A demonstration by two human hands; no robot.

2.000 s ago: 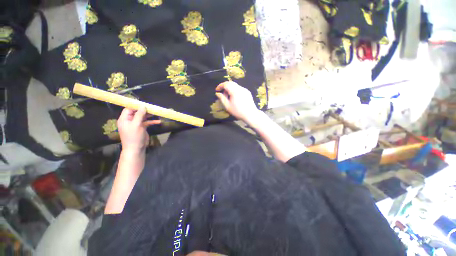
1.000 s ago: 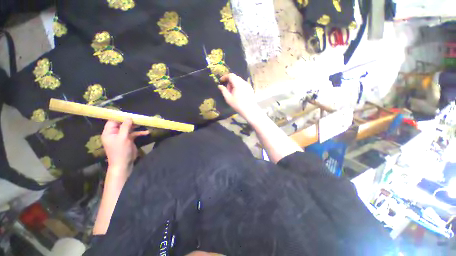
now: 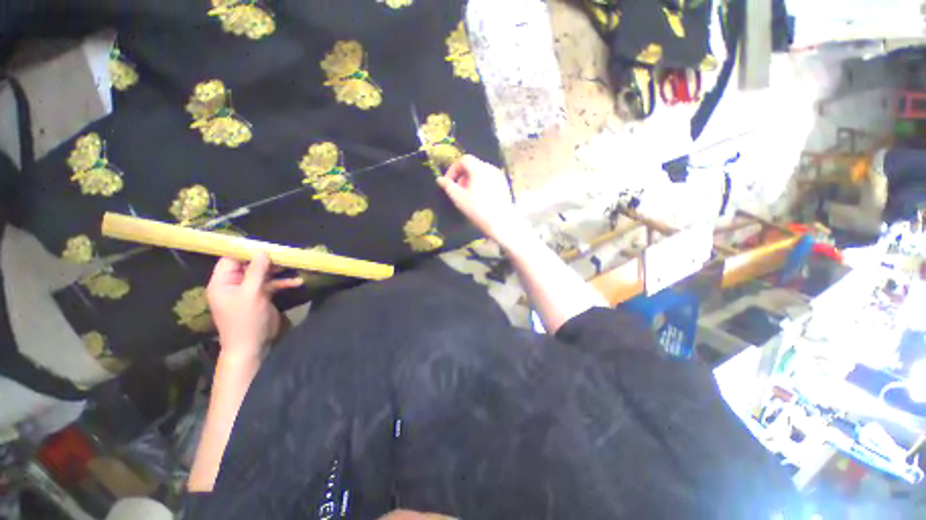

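Black fabric with gold butterfly motifs (image 3: pixel 274 122) covers the table edge in front of me. My left hand (image 3: pixel 244 295) grips a yellow ruler (image 3: pixel 305 259) near its middle, tilted across the near part of the cloth. My right hand (image 3: pixel 477 193) is at the right part of the cloth, just below a motif, with thumb and fingertips pinched together. Whether something small sits in the pinch cannot be told. A thin pale chalk line (image 3: pixel 294 191) runs across the motifs, with a short tick at its right end.
Red-handled scissors (image 3: pixel 680 86) lie beside black and gold cloth (image 3: pixel 658 36) at the upper right. A grey bar (image 3: pixel 755 46) is beyond. Wooden frames (image 3: pixel 756 259) and a blue crate (image 3: pixel 665 320) are below the table edge at right. Clutter lies at lower left.
The view has shifted, so cloth and hands appear further left than two seconds ago. The left hand keeps the ruler; the right hand stays near the same motif.
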